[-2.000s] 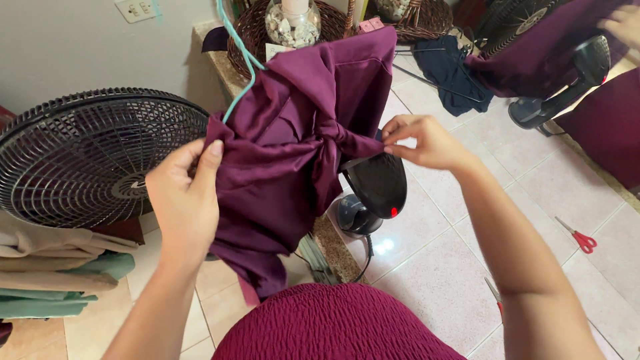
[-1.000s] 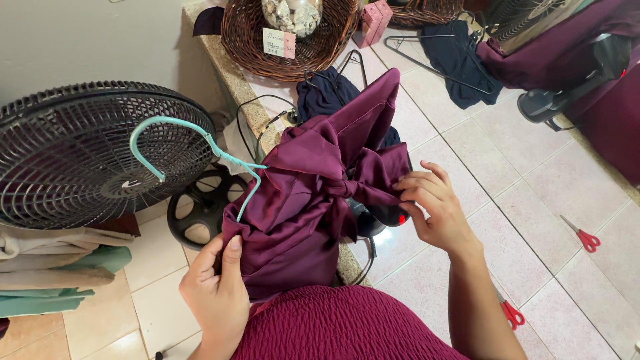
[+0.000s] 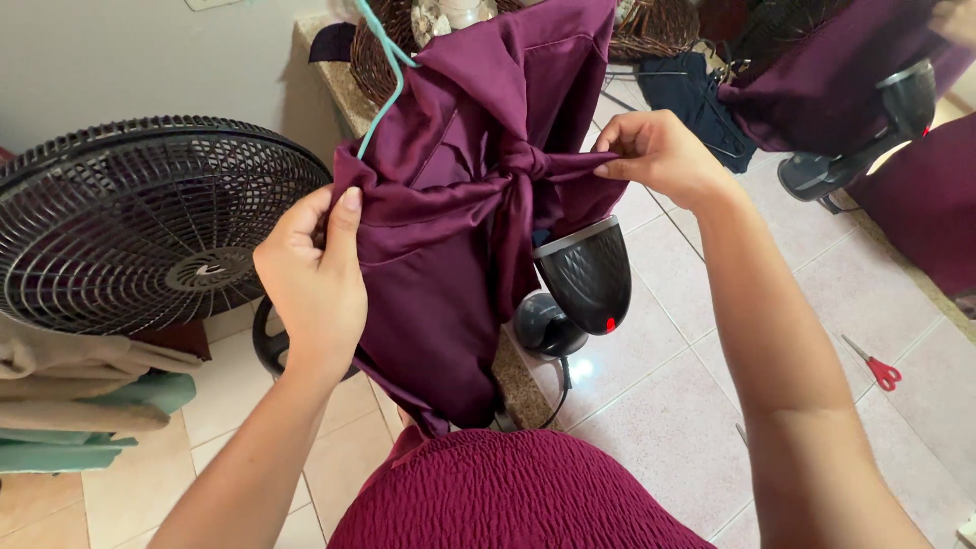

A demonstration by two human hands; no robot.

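Note:
A purple satin garment (image 3: 435, 290), knotted at its middle, hangs from a mint-green hanger (image 3: 389, 69) in front of me. My left hand (image 3: 320, 274) pinches its left edge between thumb and fingers, close to the hanger's lower end. With thumb and fingertips, my right hand (image 3: 656, 160) grips the band of fabric running right from the knot. Just below that band is a black handheld appliance (image 3: 585, 271) with a silver rim and a red light, partly covered by the cloth. Its round dark base (image 3: 547, 326) rests on the tiled surface.
A black fan (image 3: 152, 229) stands at left above folded clothes (image 3: 84, 396). Wicker baskets (image 3: 656, 30) and a dark navy garment (image 3: 694, 107) lie behind the satin. Red-handled scissors (image 3: 884, 374) are on the tiles at right. A mirror at the upper right reflects the garment and appliance.
Since a second ago the garment and hanger have risen and both hands have moved up and farther apart. The band between them is stretched out, and the appliance shows more.

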